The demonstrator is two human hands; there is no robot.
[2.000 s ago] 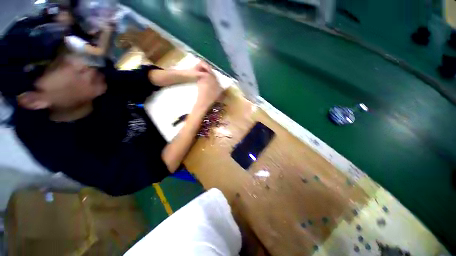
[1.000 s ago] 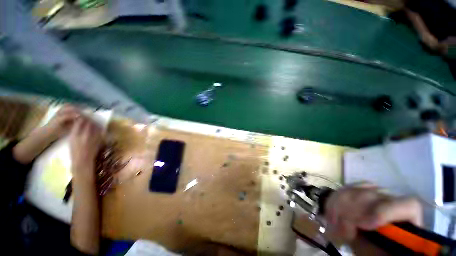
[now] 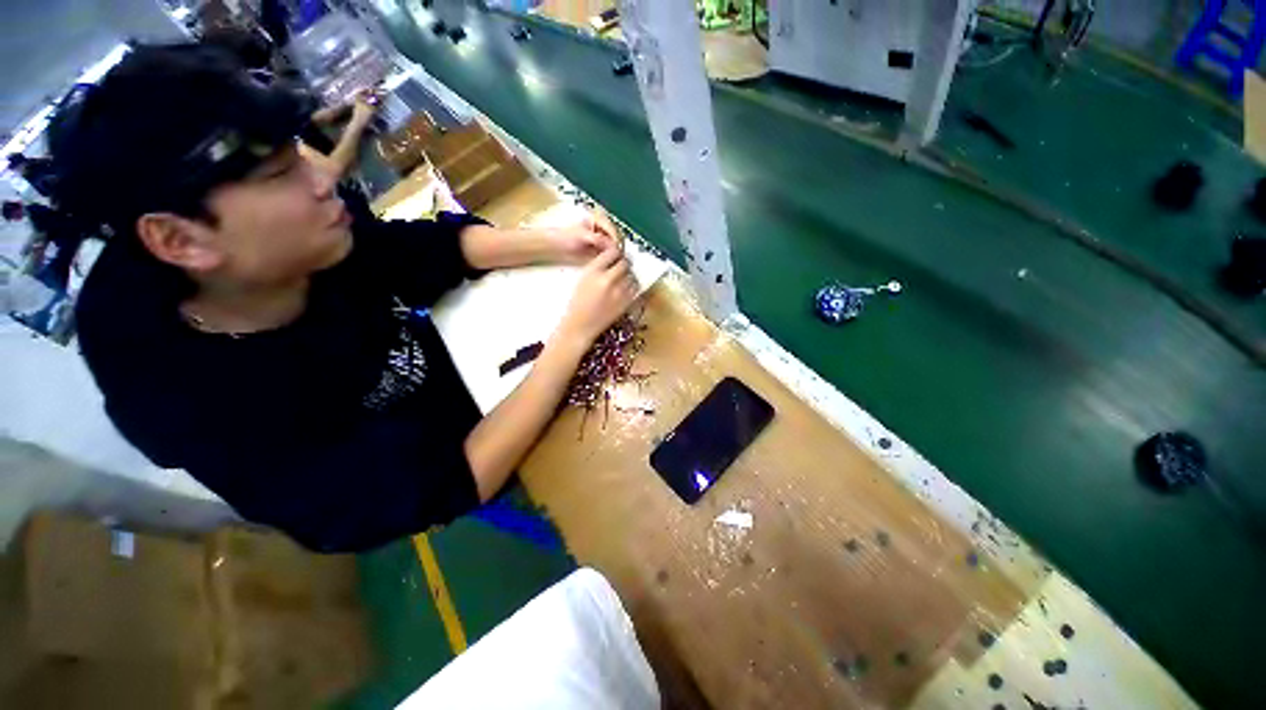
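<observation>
Neither of my hands is in view; a white sleeve or cloth (image 3: 555, 652) shows at the bottom edge. Nearest in front of me, a smartphone (image 3: 712, 438) with a dark screen lies on the cardboard-covered bench (image 3: 819, 555). A small white scrap (image 3: 733, 520) lies just below it. A tangled pile of red and black lead wires (image 3: 605, 369) lies by the neighbour's forearm. A wired subassembly (image 3: 837, 302) with a blue-silver face and a short lead sits on the green belt. A dark round unit (image 3: 1170, 461) sits on the belt at the right.
A neighbouring worker (image 3: 292, 347) in black sits at left, both hands together over the bench edge. A white post (image 3: 687, 167) stands at the belt's near edge. Cardboard boxes (image 3: 125, 610) stand at lower left. Dark dots are scattered over the bench. More dark units lie beyond the belt's far edge.
The view swung right, then back left. My right hand with the orange-striped screwdriver, seen one second ago, is out of the picture now.
</observation>
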